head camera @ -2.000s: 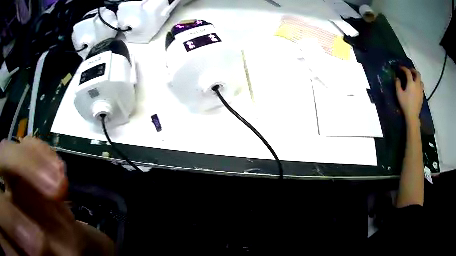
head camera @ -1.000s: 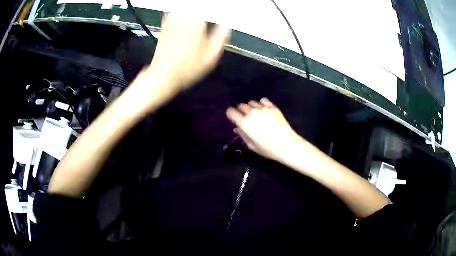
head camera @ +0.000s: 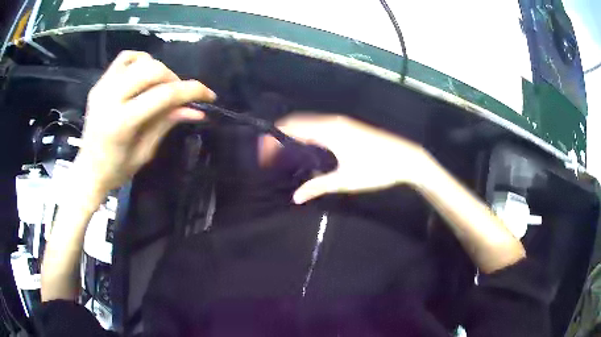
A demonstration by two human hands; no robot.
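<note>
My left hand [head camera: 142, 112] is raised below the bench edge at the left, its thumb and fingers closed on a black cable [head camera: 240, 117]. The cable runs to the right toward my right hand [head camera: 349, 155], which is blurred. My right hand is around a thicker dark part of the cable, whose details are too blurred to tell. Both hands are in front of my dark clothing, below the bench.
The green bench edge [head camera: 290, 51] with white paper [head camera: 461, 33] crosses the top. Another black cord [head camera: 399, 39] hangs over it. White cameras [head camera: 29, 197] stand below at the left. A white camera [head camera: 513, 214] is below at the right.
My right hand left the mouse and came to the middle. Both hands, empty-looking a second ago, now hold a black cable. The view has tilted down, so the bench cameras are out of view.
</note>
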